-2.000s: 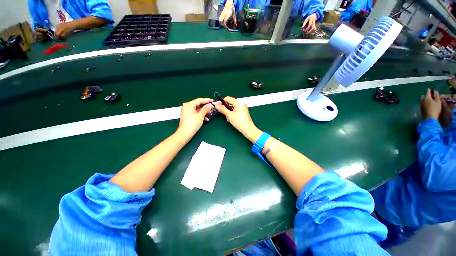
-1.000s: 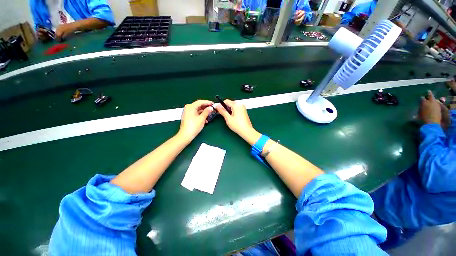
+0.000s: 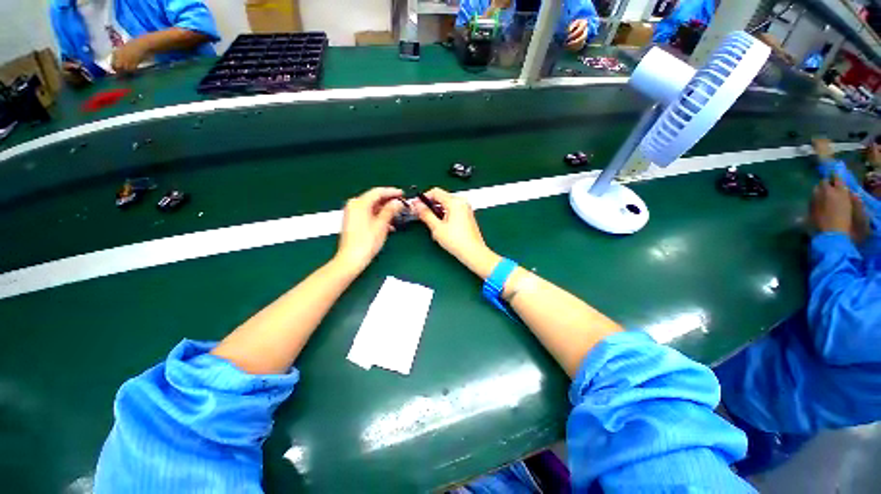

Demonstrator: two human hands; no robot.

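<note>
My left hand point(image 3: 365, 230) and my right hand point(image 3: 456, 228) meet near the white strip, just above the green bench. Between their fingertips is a small dark electronic unit point(image 3: 407, 211), partly hidden by the fingers. My left fingers grip it. My right hand also holds a thin dark stick-like tool point(image 3: 428, 204), pointing up and left; its exact type is unclear. A blue band point(image 3: 499, 278) is on my right wrist. White paper slips point(image 3: 392, 325) lie on the bench below my hands.
Dark units sit on the green belt point(image 3: 290, 178) beyond the white strip point(image 3: 261, 233). A white fan point(image 3: 609, 205) stands right of my hands. A pile of units point(image 3: 742, 183) lies further right, near a neighbour's hands. A black compartment tray point(image 3: 266, 63) is on the far bench.
The units on the belt have moved left. My hands stay almost in place, and the held unit is turned a little. An extra hand has come in near the neighbour at the right.
</note>
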